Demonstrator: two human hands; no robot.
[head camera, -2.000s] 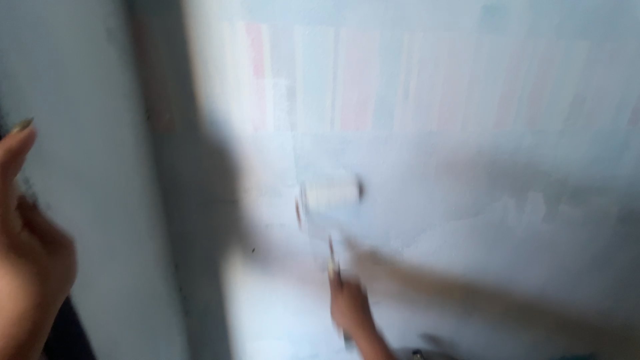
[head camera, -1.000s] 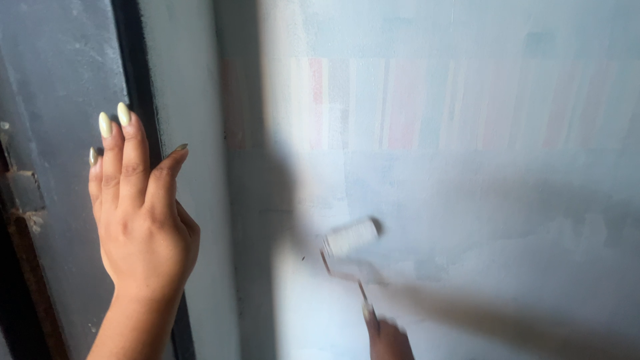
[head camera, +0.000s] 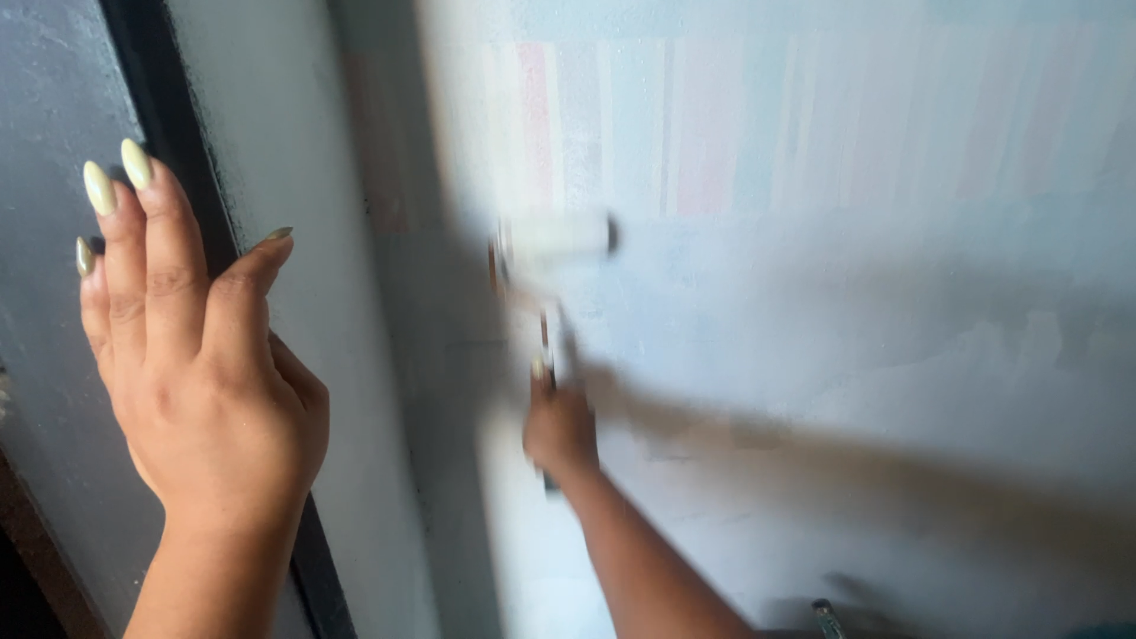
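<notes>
My right hand (head camera: 564, 430) is wrapped around the dark handle of a paint roller (head camera: 559, 238). The white roller sleeve lies level against the wall (head camera: 799, 293), just under a band of faded pink and blue stripes that shows through a pale coat; hand and roller are slightly blurred. On the left, my left hand (head camera: 209, 364) is raised with its fingers up, flat against or just in front of the dark edge of a grey door or panel (head camera: 53, 177). It holds nothing, and its thumb stands apart from the fingers.
A pale grey frame or wall strip (head camera: 293, 177) runs upright between the dark edge and the painted wall. Near the bottom right, the tip of a greenish object (head camera: 827, 617) shows. The shadow of an arm falls across the wall.
Compared with one second ago, the roller and my right hand are higher on the wall, and the sleeve has turned from tilted to level. My left hand stays raised at the dark edge.
</notes>
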